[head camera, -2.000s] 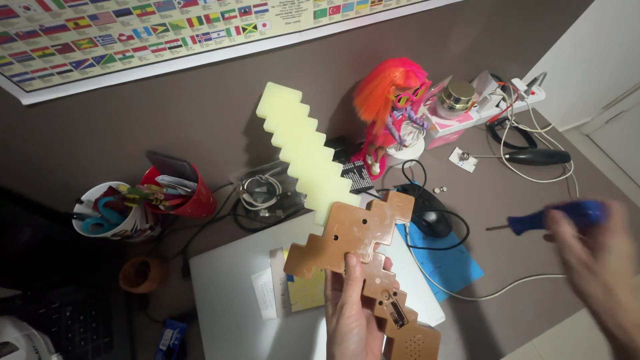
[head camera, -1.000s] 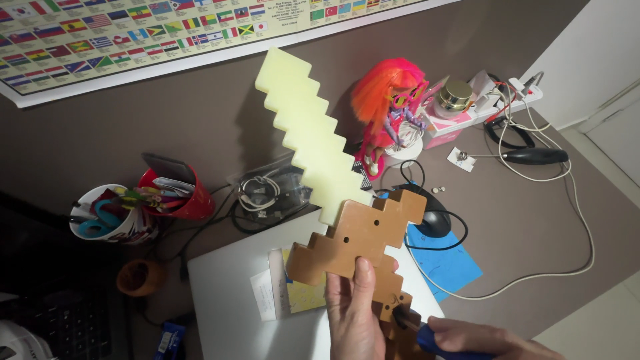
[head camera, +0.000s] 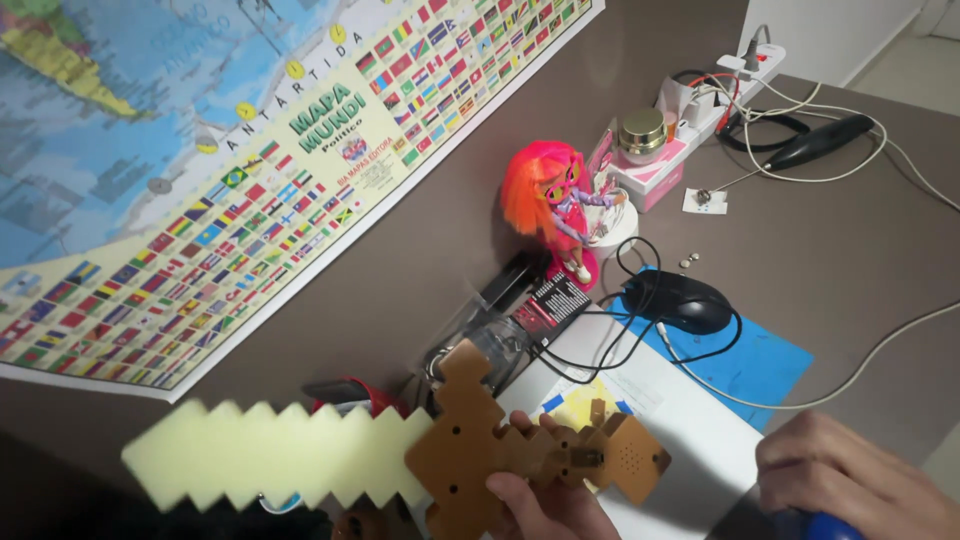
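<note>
My left hand (head camera: 551, 499) grips the brown handle of a toy pixel sword (head camera: 457, 442) at the lower middle. Its pale yellow blade (head camera: 277, 454) points left. The handle's near face shows screw holes, a small dark recess and a round pattern of speaker holes at the right end. Off to the right of the handle, apart from it, my right hand (head camera: 847, 469) is closed around a screwdriver with a blue handle (head camera: 829, 527); the shaft is not visible.
Beyond the sword lie a silver laptop lid (head camera: 697, 450), a blue sheet (head camera: 765, 367) and a black mouse (head camera: 679, 300) with its cable. A doll (head camera: 559, 202), a gold-lidded jar (head camera: 642, 135), a power strip (head camera: 757, 71), small round metal pieces (head camera: 688, 261) and a black-handled tool (head camera: 821, 142) stand or lie farther back.
The sword has turned so that its blade points left rather than up. My right hand has drawn the screwdriver away from the handle to the right. The view has shifted noticeably.
</note>
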